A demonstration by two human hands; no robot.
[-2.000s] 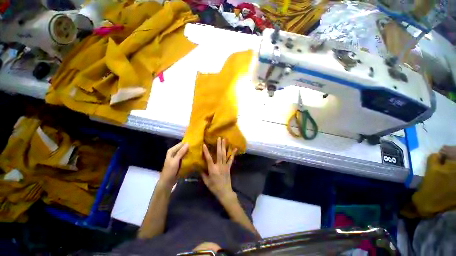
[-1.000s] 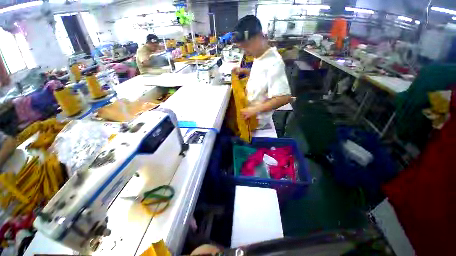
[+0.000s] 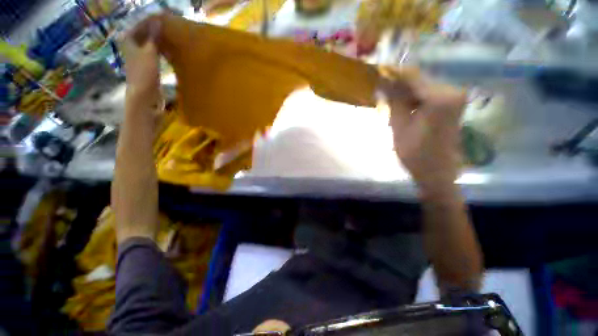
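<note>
A mustard-yellow garment piece (image 3: 229, 72) is stretched in the air above the table, between my two hands. My left hand (image 3: 144, 42) grips its upper left end, raised near the top of the view. My right hand (image 3: 423, 115) grips its right end in front of the sewing machine. The piece hangs down on its left side. The picture is blurred, so the fingers do not show clearly.
The white sewing machine (image 3: 498, 62) is blurred at the right, with scissors (image 3: 477, 146) on its bed. A mustard stack (image 3: 190, 154) lies on the table (image 3: 315, 187) at left. A blue bin (image 3: 216, 266) with yellow pieces is below. Another machine (image 3: 85, 98) stands at far left.
Two seconds ago both hands held the piece low at the table's front edge; now it is lifted and spread. The view swung right to a person and another bin, then back.
</note>
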